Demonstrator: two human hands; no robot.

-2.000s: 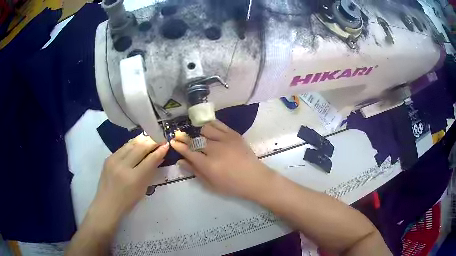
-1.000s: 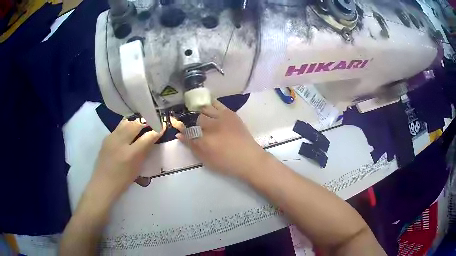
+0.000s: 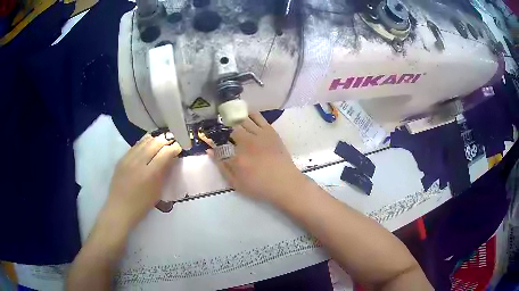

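A navy cut piece [image 3: 128,126] lies under the white sewing machine head [image 3: 256,62], mostly hidden by the head and my hands. The presser foot area [image 3: 196,139] is lit, and its details are blurred. My left hand [image 3: 145,170] lies flat with its fingertips on the dark fabric left of the needle. My right hand [image 3: 259,156] has its fingers bent on the fabric just right of the foot, partly under the cream knob [image 3: 234,112]. A ridged silver-grey block [image 3: 225,151] shows at the right fingers. No label can be told under the foot.
Two dark labels [image 3: 355,159] lie right of my right hand. Blue and orange snips [image 3: 326,112] and a printed paper tag [image 3: 361,120] lie behind them. Navy panels [image 3: 40,148] fill the left. A dark strip with a white emblem [image 3: 471,145] hangs right, above a red basket [image 3: 477,267].
The navy piece has moved back under the head, and less of it shows in front of the needle. Both hands have moved slightly back with it, and the fingertips are farther apart.
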